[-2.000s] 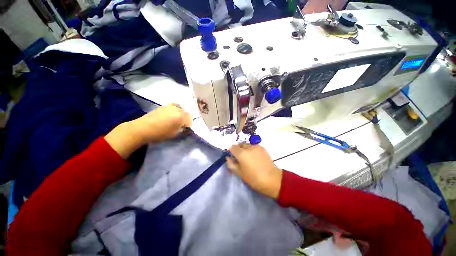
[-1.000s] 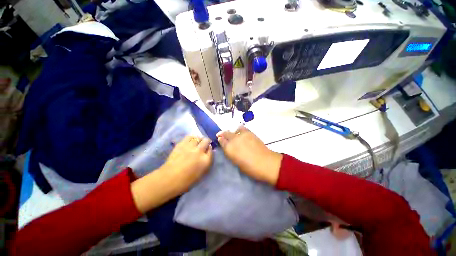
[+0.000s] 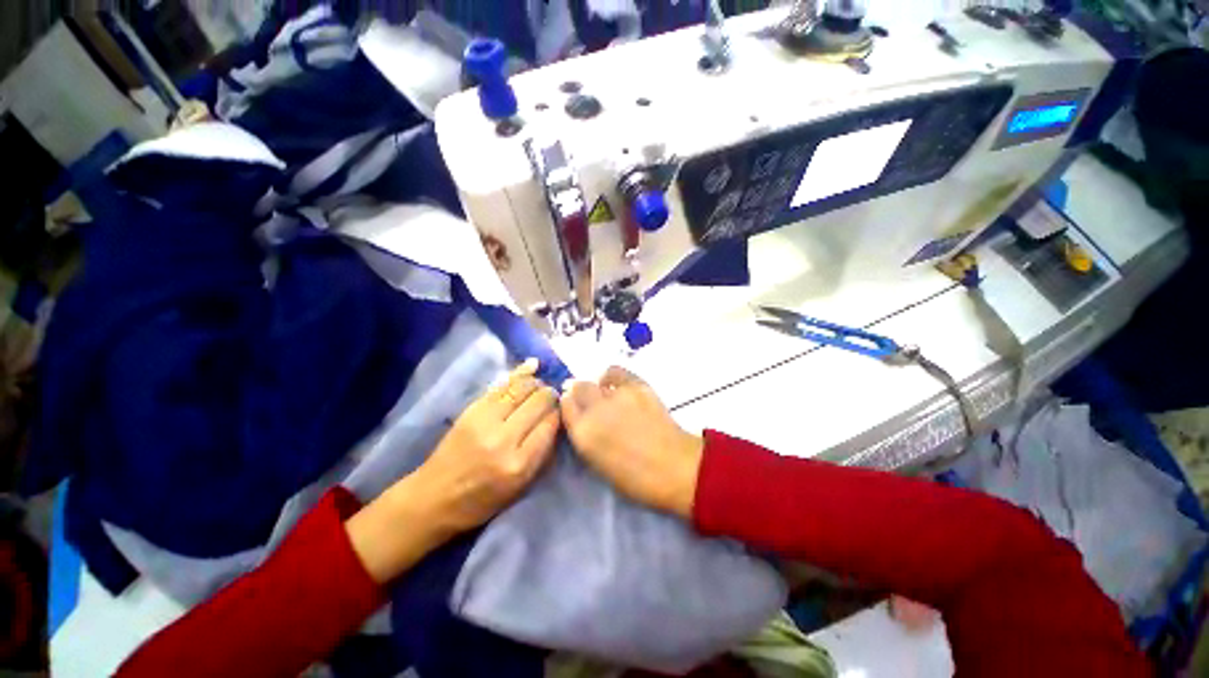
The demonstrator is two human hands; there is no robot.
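Note:
My left hand (image 3: 493, 448) and my right hand (image 3: 621, 427) are side by side just in front of the needle area. Their fingertips pinch a narrow navy band (image 3: 541, 355) that runs up toward the presser foot (image 3: 568, 319). The grey panel (image 3: 617, 563) hangs below my hands toward my lap, and more grey cloth spreads left. The navy garment body (image 3: 252, 358) lies heaped left of the machine. The white sewing machine (image 3: 782, 172) stands ahead. Whether the needle is in the cloth cannot be told.
Blue-handled snips (image 3: 838, 337) lie right of the needle, tied to a greyish strap (image 3: 944, 384). A blue knob (image 3: 489, 78) stands on the machine head. Pale cut pieces (image 3: 1081, 497) are at lower right. More navy and grey garments (image 3: 312, 80) are heaped behind.
My left hand has come down and right beside my right hand. The grey panel, earlier spread flat, now hangs bunched. A navy part now shows under the machine arm.

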